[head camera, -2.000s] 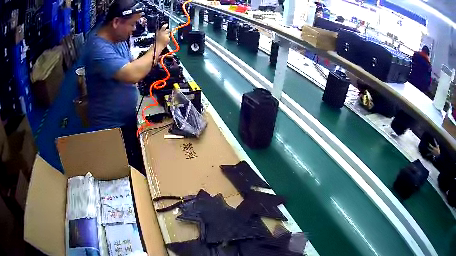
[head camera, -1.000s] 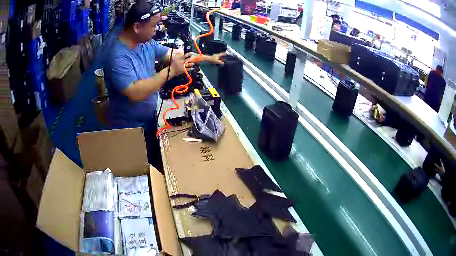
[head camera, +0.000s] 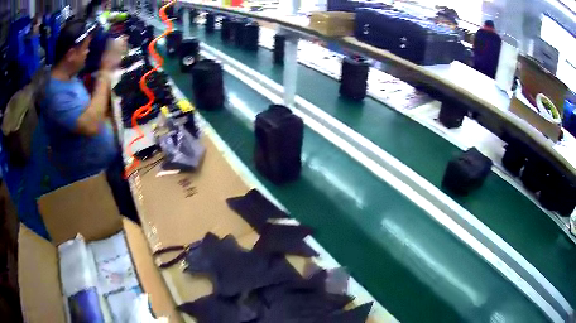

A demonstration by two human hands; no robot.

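Neither of my hands shows in the head view. A loose, overlapping pile of thin black notched panels (head camera: pixel 249 268) lies at the near end of the cardboard-covered bench (head camera: pixel 189 214). A small dark two-handled tool (head camera: pixel 170 254) lies at the pile's left edge. A black speaker cabinet (head camera: pixel 278 145) stands upright on the green conveyor belt (head camera: pixel 341 233), right of the bench. Another cabinet (head camera: pixel 208 84) stands farther back on the belt. The picture is somewhat blurred.
An open carton (head camera: pixel 38 271) with wrapped packs (head camera: pixel 114 265) is left of the bench. A person in blue (head camera: pixel 79 117) stands beyond it, beside a coiled orange hose (head camera: pixel 148 85). A greyish plastic bag (head camera: pixel 182 148) lies on the bench. A raised shelf (head camera: pixel 404 66) holds cartons and black cases.
The view has turned right, so the bench and carton sit farther left. The neighbour's outstretched arm is drawn back in. A cabinet that was by that hand stands on the belt.
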